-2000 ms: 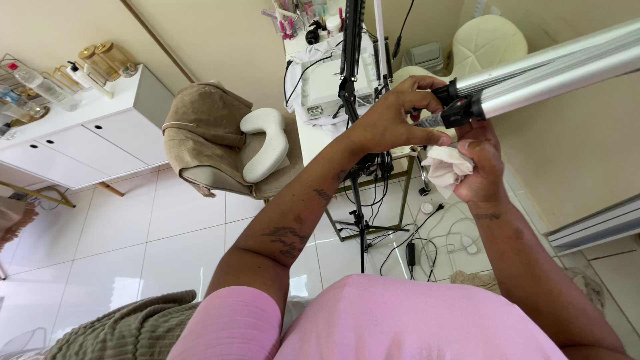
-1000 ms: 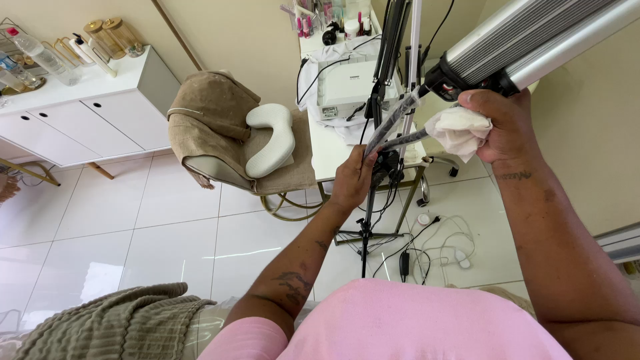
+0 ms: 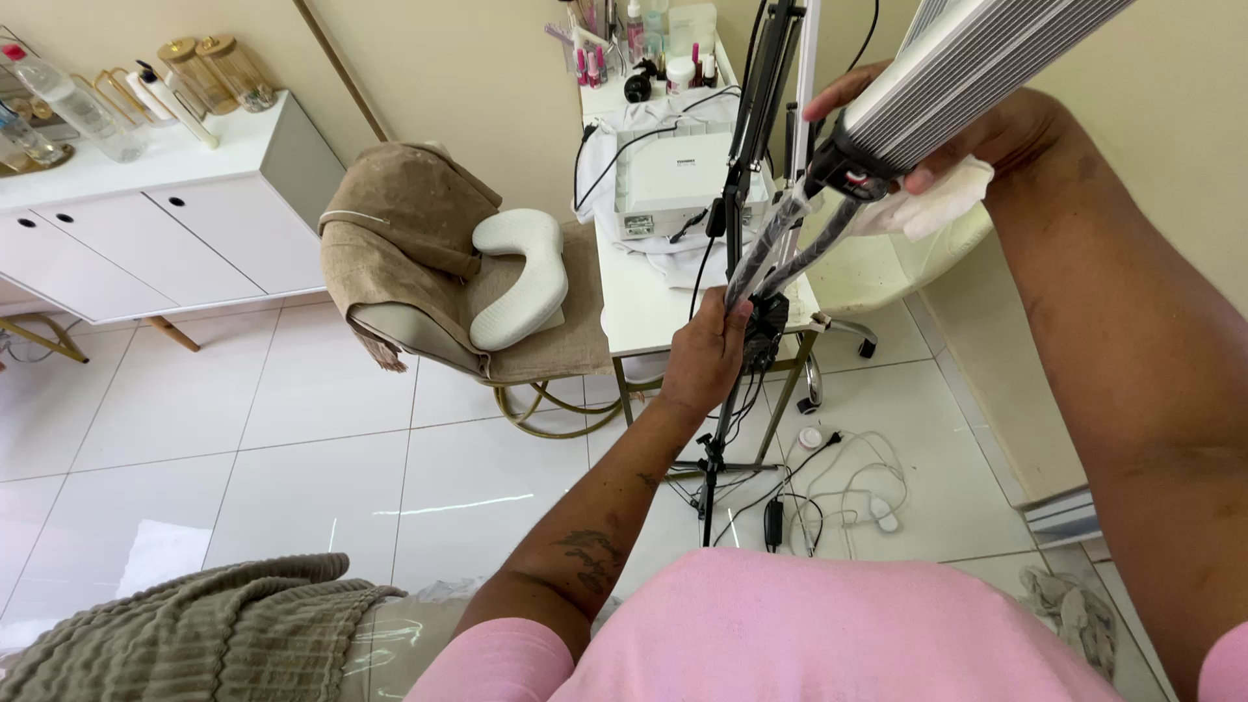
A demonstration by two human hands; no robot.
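Note:
My left hand (image 3: 706,353) is closed around the lower part of a pair of plastic-wrapped flexible gooseneck arms (image 3: 765,246), in front of a white table. These arms run up into the black end joint of a silver ribbed lamp head (image 3: 960,83). At that end, my right hand (image 3: 985,132) reaches around the lamp head; its fingers show on both sides and its palm is partly hidden. A crumpled white cloth or tissue (image 3: 921,203) is pinched beneath the same hand. A black stand (image 3: 715,468) rises below the gooseneck arms.
A draped chair (image 3: 409,214) with a white neck pillow (image 3: 526,280) stands left of the white table (image 3: 634,322). That table holds a white device (image 3: 677,175) and cosmetics. Cables (image 3: 858,487) lie on the tiled floor. A white cabinet (image 3: 166,234) is at left, a cream chair (image 3: 877,263) behind.
My left hand has left the lamp's end joint and now grips the gooseneck arms lower down. My right hand has moved from below the joint to around the lamp head, still with the white cloth.

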